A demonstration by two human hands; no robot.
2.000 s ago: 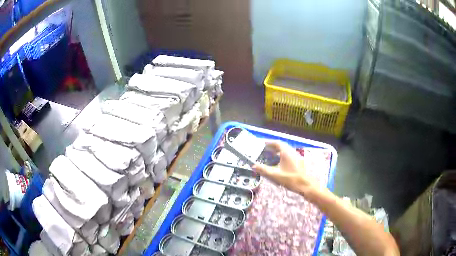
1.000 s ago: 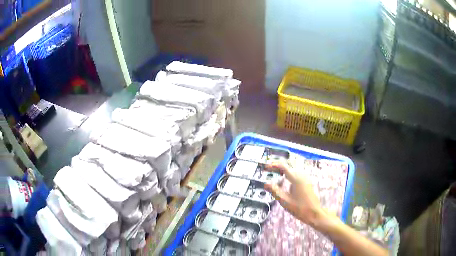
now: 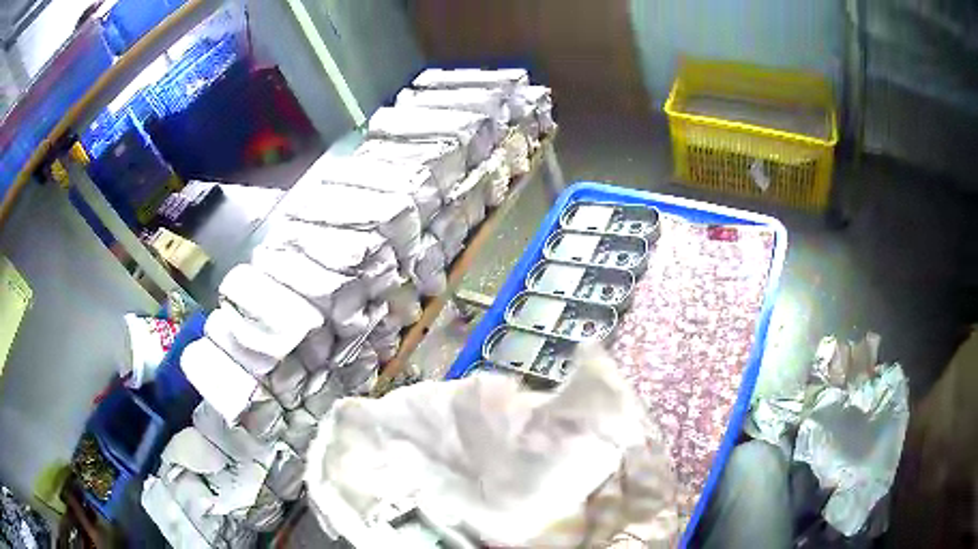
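Note:
A large crumpled off-white wrapping paper (image 3: 483,456) fills the bottom middle, over the near part of the blue-rimmed tray (image 3: 781,252). A small grey edge of something shows at its lower left; I cannot tell what it is. Open silver-grey housings (image 3: 579,283) lie in a slanted row along the tray's left side, on a pink-red mottled lining. The nearest ones are hidden by the paper. Neither of my hands can be made out.
Paper-wrapped bundles (image 3: 322,245) are stacked in long rows on the bench at left. Blue bins (image 3: 134,429), one with gold parts, stand at lower left. A yellow crate (image 3: 751,139) is on the floor at the back. Crumpled discarded paper (image 3: 853,440) lies right of the tray, by a knee (image 3: 747,499).
The hand that was over the housings at the tray's far end is gone from view. A large wrapping sheet now covers the near end. The view has turned, showing more of the left bench and bins.

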